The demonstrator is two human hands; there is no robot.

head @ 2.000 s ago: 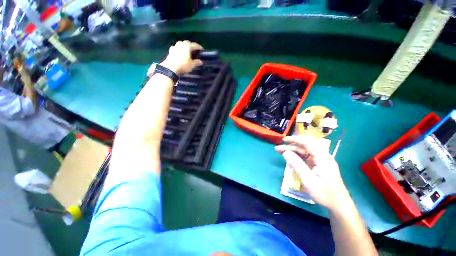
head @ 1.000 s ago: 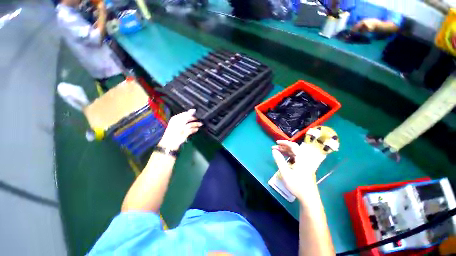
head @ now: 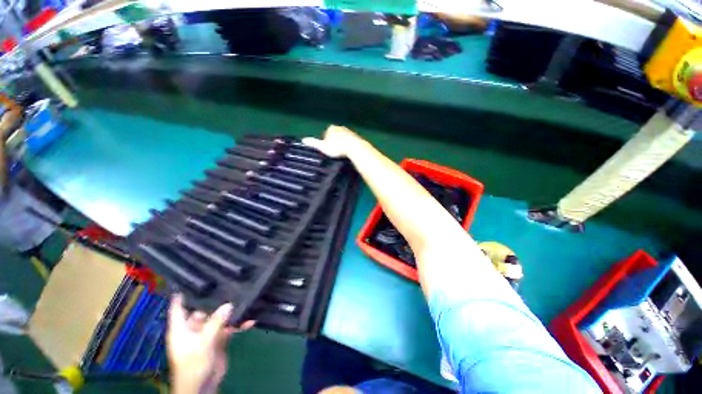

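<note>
The top black ribbed tray (head: 223, 208) holds several folded black stands in rows and lies skewed on the tray stack (head: 319, 269) below. My left hand (head: 202, 335) is at its near edge, fingers against the edge. My right hand (head: 335, 143) reaches across and grips its far right corner. The red parts bin (head: 476, 192) with black pieces is partly hidden by my right arm. The fixture's round yellow end (head: 500, 258) shows beside my arm; the rest is hidden.
A red bin (head: 573, 327) with the screw feeder (head: 646, 331) is at the right. A pale post (head: 627, 165) stands at the back right. A carton (head: 77, 300) and blue items (head: 132, 331) are at the lower left. A person's grey sleeve (head: 35, 223) shows at the far left.
My right hand has moved from over the fixture to the tray's far corner. My left hand stays at the near edge. The top tray now lies turned relative to the stack. The view has swung.
</note>
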